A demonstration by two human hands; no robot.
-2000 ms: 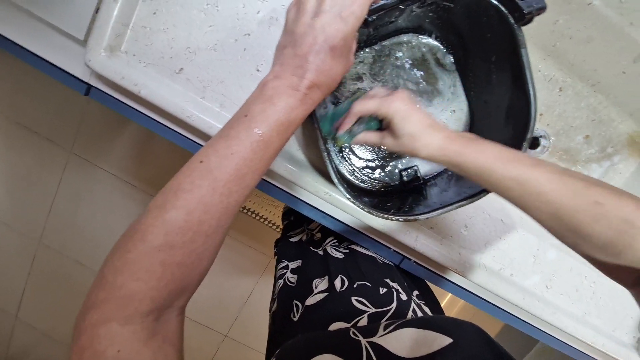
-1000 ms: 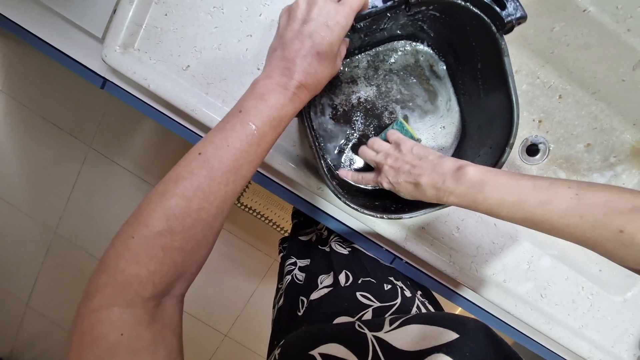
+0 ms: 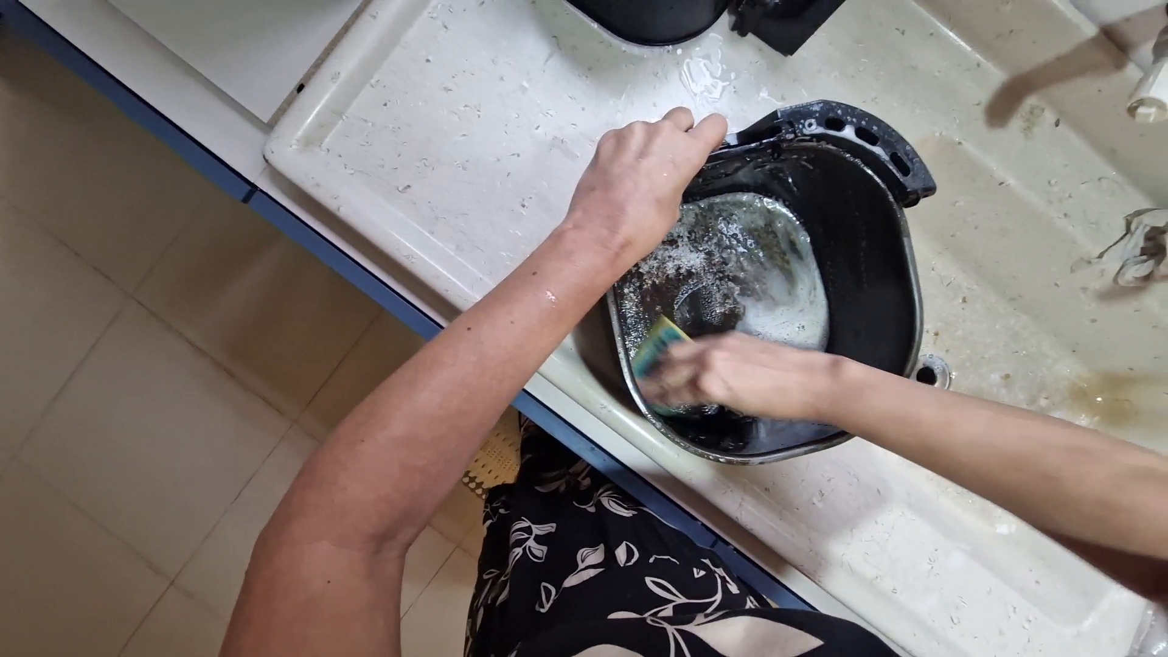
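A black air fryer basket drawer point(image 3: 867, 274) stands in a white sink, with whitish suds and water on its bottom. My left hand point(image 3: 643, 182) is closed on the drawer at its upper rim, beside the black slotted front piece point(image 3: 853, 137); what exactly the fingers grip is hidden. Inside the drawer, my right hand point(image 3: 703, 374) holds a yellow and green scrub sponge point(image 3: 662, 347) against the lower left of the bottom and wall. The hand is blurred.
The sink drain point(image 3: 933, 371) is just right of the drawer. A dark container point(image 3: 652, 14) and a black part point(image 3: 789, 18) lie at the top on the ribless drainboard point(image 3: 438, 146). A faucet end point(image 3: 1148, 96) shows at upper right. The blue counter edge point(image 3: 383, 301) runs diagonally in front.
My right hand has moved left with the sponge, from the middle of the drawer's bottom to its lower left side. My left hand has stayed at the upper rim.
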